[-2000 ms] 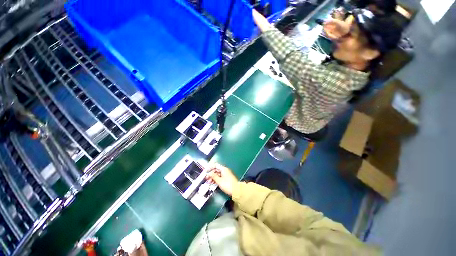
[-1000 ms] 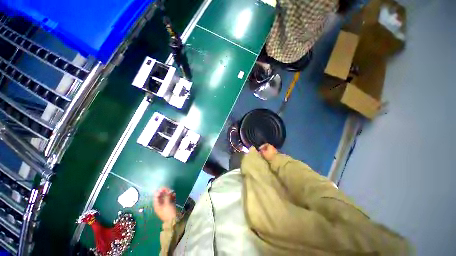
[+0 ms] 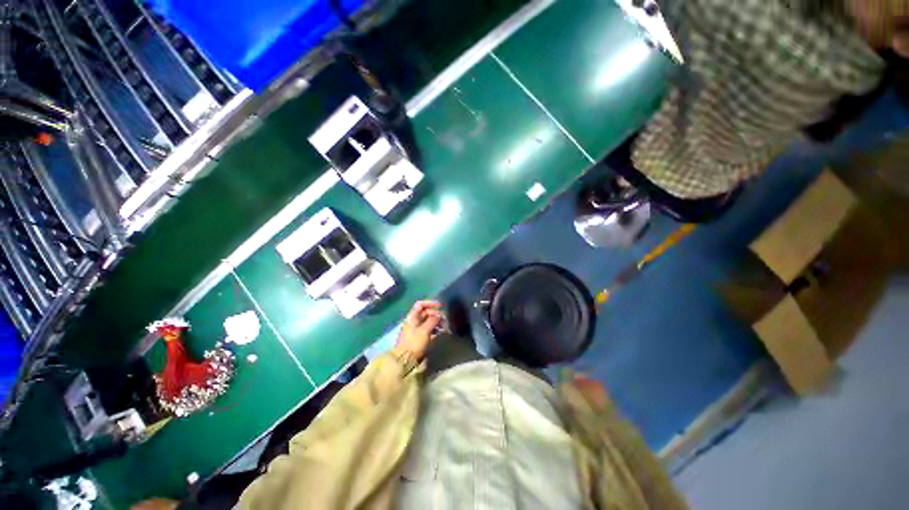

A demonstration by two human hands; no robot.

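My left hand [image 3: 423, 327] is over the bench's front edge near my body, fingers bent; whether it holds something small cannot be told. My right hand [image 3: 588, 386] is a small blur at my right side, mostly hidden, its fingers unclear. Two black-and-white boxes, seemingly screw feeders, stand on the green bench [image 3: 299, 324]: one nearer [image 3: 332, 261], one farther back [image 3: 368, 156]. A harness bundle [image 3: 184, 374] of red wires with fanned white and dark plugs lies at the left, beside a white piece [image 3: 241, 327].
A round black stool [image 3: 541, 314] stands by the bench's front edge. A person in a checked shirt [image 3: 733, 110] sits at the upper right. An open cardboard box [image 3: 807, 229] is on the floor. A roller rack [image 3: 60, 199] and blue bin [image 3: 244, 35] are behind the bench.
The view has shifted and turned. My left hand has moved from over the bench near the harness bundle to the front edge by my body. My right hand has dropped lower beside me.
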